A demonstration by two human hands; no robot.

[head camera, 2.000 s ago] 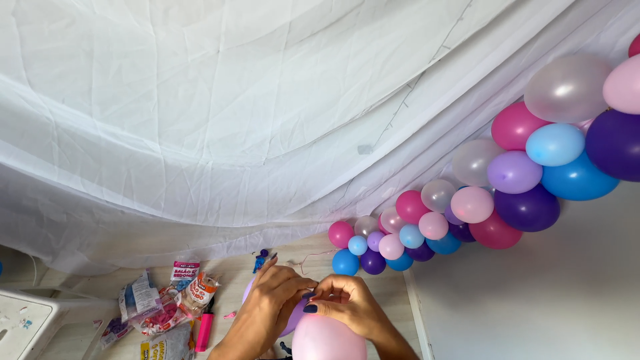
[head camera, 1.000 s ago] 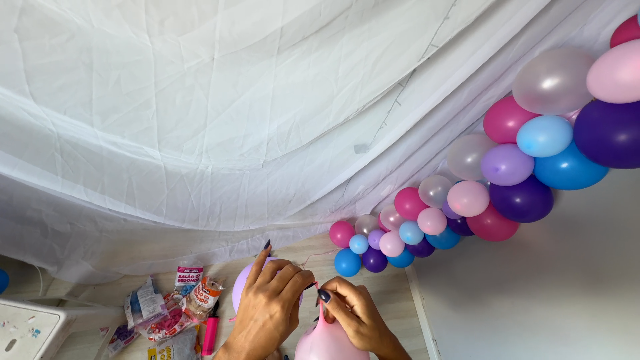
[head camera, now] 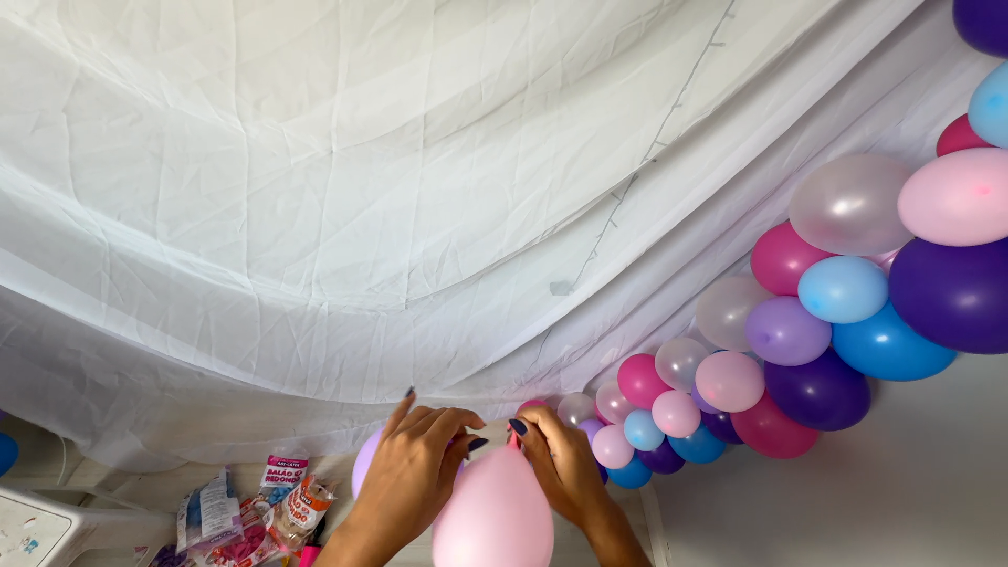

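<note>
At the bottom centre a light pink balloon (head camera: 494, 512) stands with its neck up. My right hand (head camera: 557, 465) pinches that neck between thumb and fingers, on the balloon's right side. My left hand (head camera: 421, 465) is at the upper left of the pink balloon, thumb and index finger bent close together near the neck; whether anything thin is between them cannot be told. Behind my left hand a lilac balloon (head camera: 365, 465) shows in part, and what it rests on is hidden.
A garland of balloons (head camera: 728, 382) runs up the right side beside a white draped fabric (head camera: 315, 197) with a light string (head camera: 679, 102). At the lower left are bags of balloons (head camera: 209, 512) on the floor and a white plastic stool (head camera: 87, 524).
The pink balloon and both hands appear higher in view. My left hand's fingertips have moved apart from the balloon's neck, which my right hand still pinches.
</note>
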